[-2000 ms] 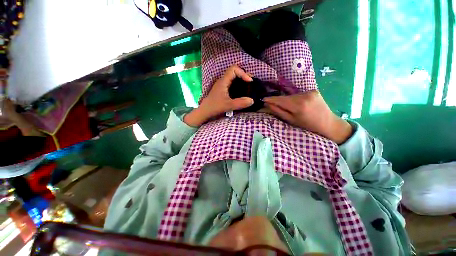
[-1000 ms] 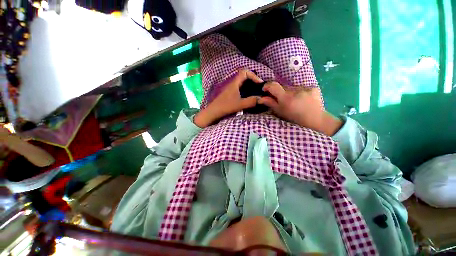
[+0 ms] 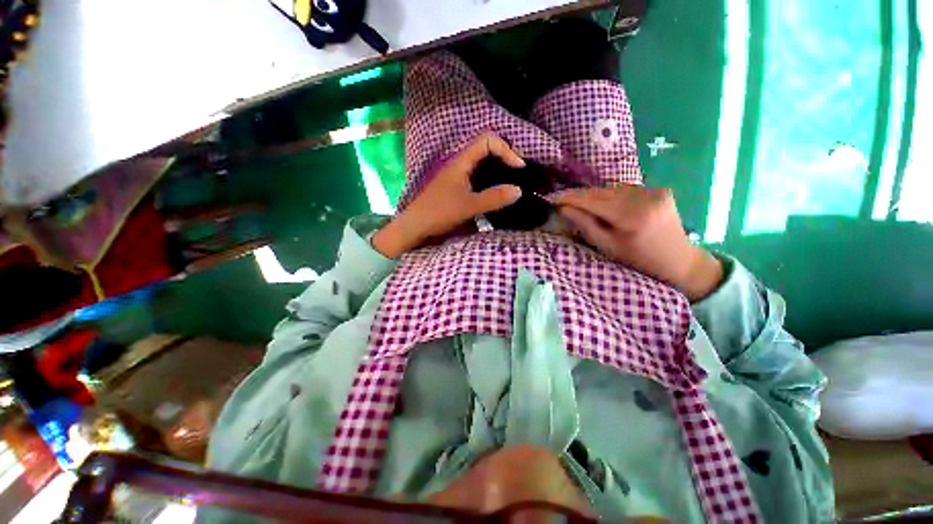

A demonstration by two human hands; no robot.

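Note:
A small black plush toy [image 3: 520, 200] is held over my lap, its back showing between my hands. My left hand [image 3: 458, 192] is around its left side, thumb and fingers gripping it. A tiny white label [image 3: 484, 222] sticks out below the plush by my left hand. My right hand [image 3: 626, 223] is at the right side of the plush with its fingertips pinched together; a tiny bright glint, perhaps a needle, shows there. Thread cannot be made out. The purple-and-white gingham apron [image 3: 491, 281] lies under the hands.
A plush penguin [image 3: 332, 23] with a yellow beak lies on the white table [image 3: 133, 87] at the upper left. A dark heap is cut off at the far left edge. A white sack [image 3: 878, 387] is at the right. The floor [image 3: 685, 61] is green with sunlit patches.
My right fingertips, against the plush a second ago, have shifted right to its edge. My left hand still holds the plush. The view has shifted slightly.

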